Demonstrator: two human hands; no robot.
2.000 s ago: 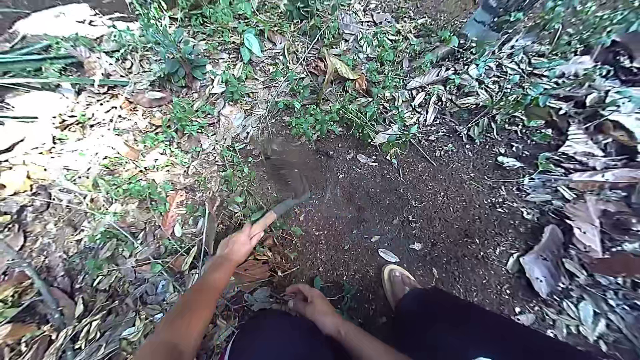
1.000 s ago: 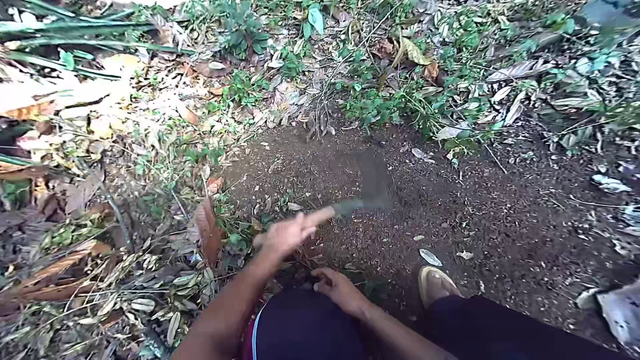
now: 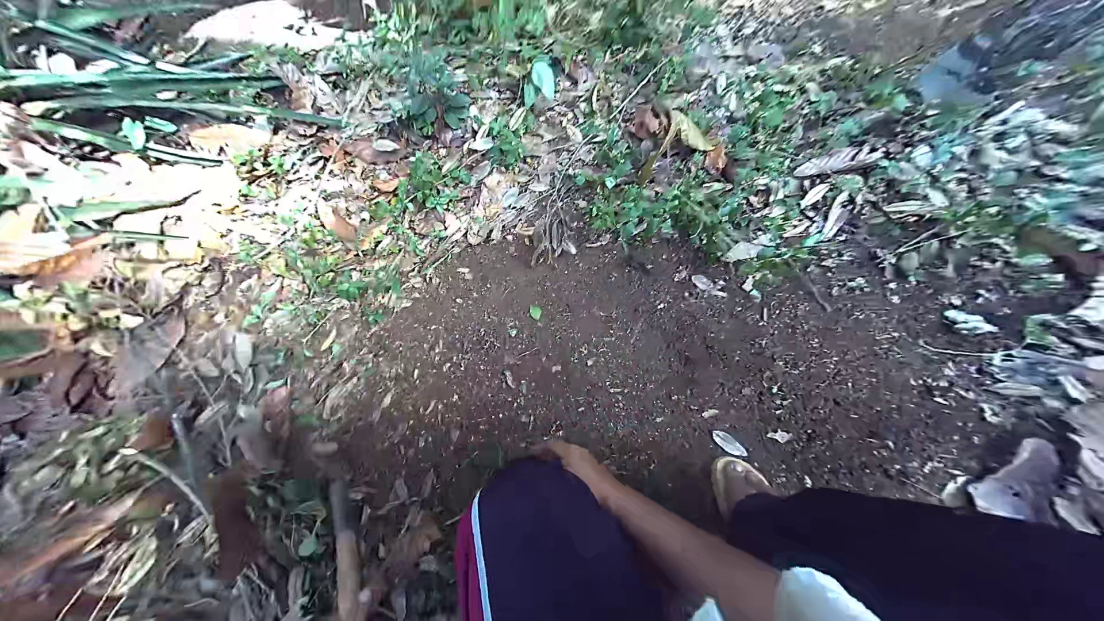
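Observation:
My right hand (image 3: 576, 464) rests at the far side of my raised knee (image 3: 543, 526) in dark trousers, its fingers partly hidden there; whether it holds anything cannot be seen. My left hand is out of view, and so is the metal blade of the hand tool. Low on the left, a blurred light-brown stick or handle (image 3: 347, 543) stands among the leaves; which it is cannot be told. In front of the knee lies a patch of bare dark soil (image 3: 604, 345) with small bits of litter and a small green leaf (image 3: 536, 312) on it.
My sandalled foot (image 3: 737, 479) is at the soil's near edge, beside a pale leaf (image 3: 730, 443). Low green weeds (image 3: 664, 207) border the far side. Dry leaves (image 3: 147, 345) cover the left, with long green stalks (image 3: 138, 82) beyond. A large dry leaf (image 3: 1018, 479) lies right.
My left hand, earlier over the soil with a wooden-handled, metal-bladed tool in it, has left the view. My right hand remains by the knee. A small green leaf now shows on the soil.

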